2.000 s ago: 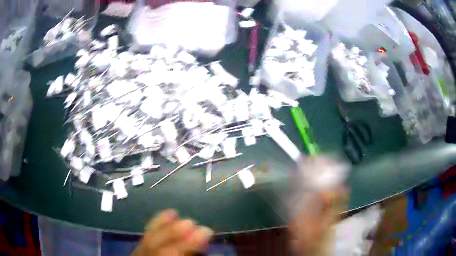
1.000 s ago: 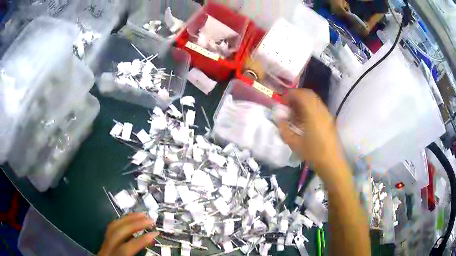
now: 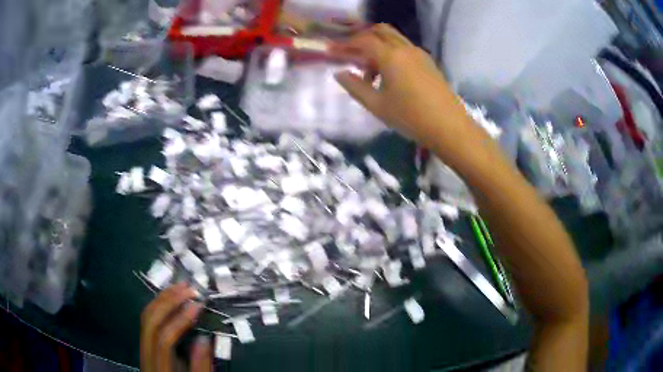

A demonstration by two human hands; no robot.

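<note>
A large pile of thin metal rods with white flag tags [image 3: 254, 218] lies on the dark green bench. My left hand [image 3: 171, 320] is at the pile's lower left edge, cut off by the picture's bottom, fingers curved and apart beside a few rods; no held thing shows. My right hand [image 3: 385, 69] is above the right side of a clear box with pale contents [image 3: 312, 102], thumb and fingers apart, slightly blurred, with nothing clearly in it. A small white piece [image 3: 275, 65] shows at that box's upper left.
Red bins [image 3: 218, 43] stand behind the clear box. Another clear box with tagged rods [image 3: 138, 102] is at upper left, stacked clear boxes [image 3: 51, 218] at the left edge. A steel ruler [image 3: 476, 277] and slim green tool [image 3: 491, 254] lie right of the pile, near my right forearm.
The view has shifted, so the pile sits higher than one second ago. My right hand has moved left from the red bin's edge, and its fingers have spread. My left hand stays by the pile.
</note>
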